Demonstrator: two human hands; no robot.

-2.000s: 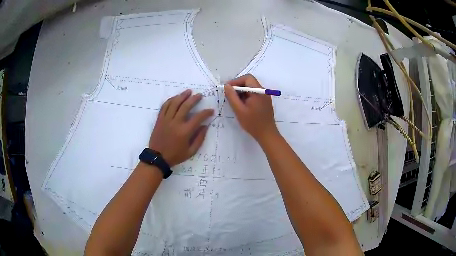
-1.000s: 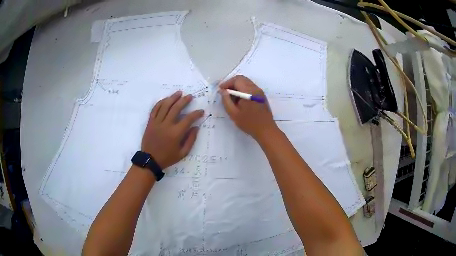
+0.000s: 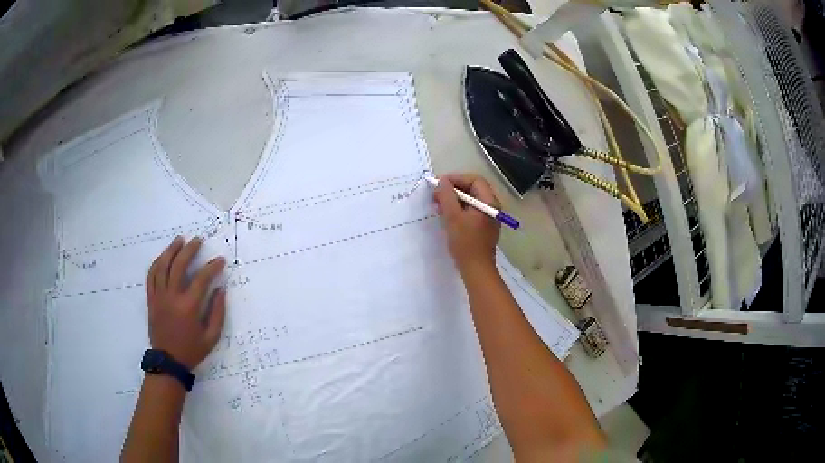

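Observation:
A bluish-white paper pattern [image 3: 344, 298] with printed lines and lettering lies flat, its V neck at the far side. Cream cloth edges may show along its rim; I cannot clearly tell them apart. My left hand [image 3: 184, 294], with a dark watch on the wrist, lies flat with fingers spread on the pattern just below the V point. My right hand [image 3: 470, 222] holds a slim white marker [image 3: 477, 203] with a purple end. The marker's tip is at the pattern's right armhole edge, by the end of a printed line.
A black steam iron [image 3: 520, 122] with yellow-tan hoses lies at the far right of the pale table [image 3: 362, 41]. A clear ruler [image 3: 579, 244] and two small patterned blocks [image 3: 573, 287] lie along the right edge. A white rack [image 3: 683, 226] with hanging cloth stands beyond.
The view has turned to the right. My right hand has moved with the marker from the V neck point to the right armhole edge. My left hand stays below the V.

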